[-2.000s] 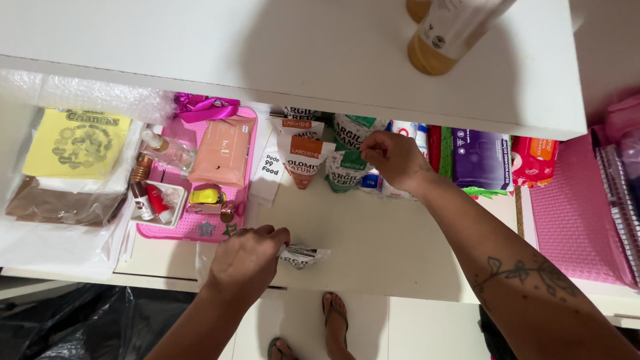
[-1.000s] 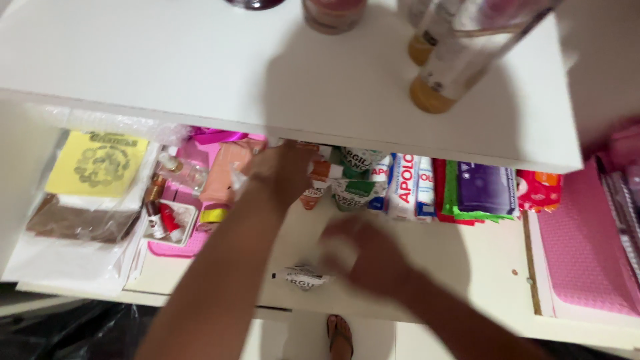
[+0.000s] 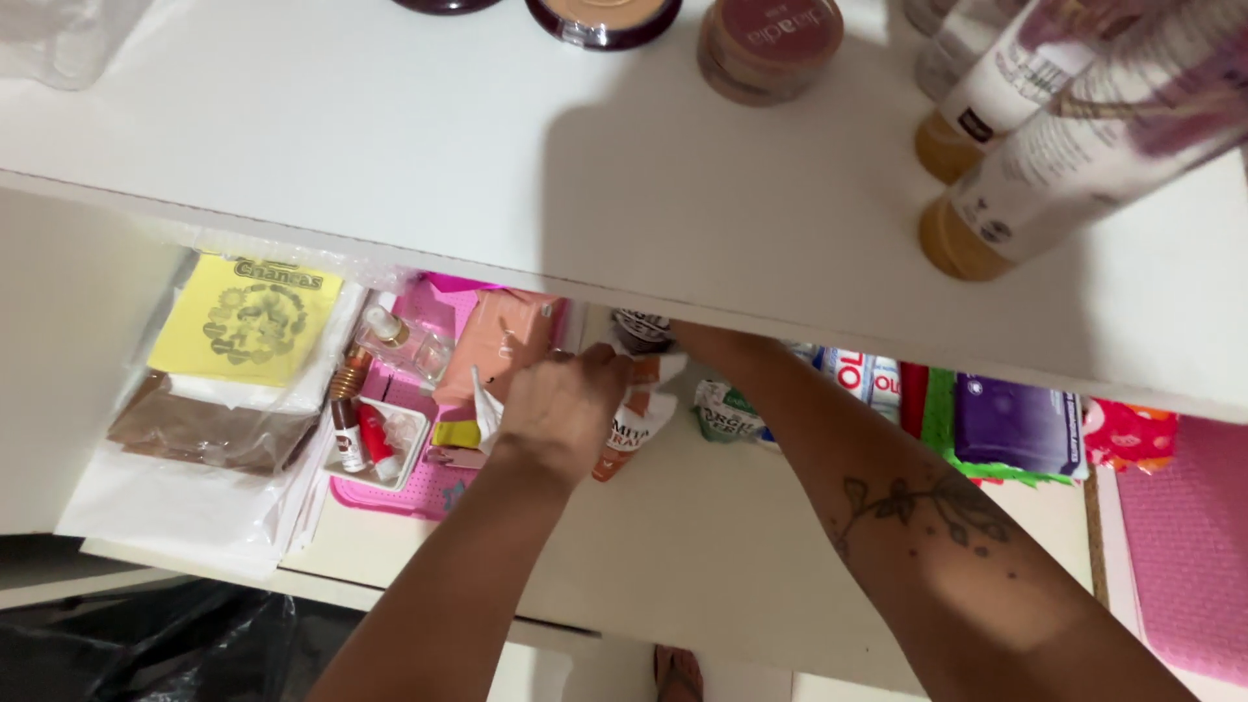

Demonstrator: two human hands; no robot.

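Inside the open drawer, my left hand (image 3: 565, 405) is beside an orange and white clay packet (image 3: 632, 429); its fingers are bent, and whether they grip a packet is hidden. My right hand (image 3: 694, 336) reaches in at the back, mostly hidden under the white top's edge, near a dark-capped packet (image 3: 643, 330). A green and white clay packet (image 3: 726, 411) lies under my right forearm. Left of my left hand are a peach-coloured pouch (image 3: 497, 341) and a white paper or wipe (image 3: 487, 409) on a pink perforated tray (image 3: 395, 499).
The white top (image 3: 390, 166) overhangs the drawer, bearing a compact (image 3: 604, 19), a round jar (image 3: 770, 44) and bottles (image 3: 1033, 166). Drawer left: a yellow printed bag (image 3: 249, 322) and a small white tray (image 3: 414, 444). Right: toothpaste boxes (image 3: 858, 380), a purple pack (image 3: 1014, 424) and pink textured material (image 3: 1185, 556).
Both hands have moved farther back among the packets. The small white packet that lay at the drawer's front in the earlier frames no longer shows there. The view has shifted nearer.
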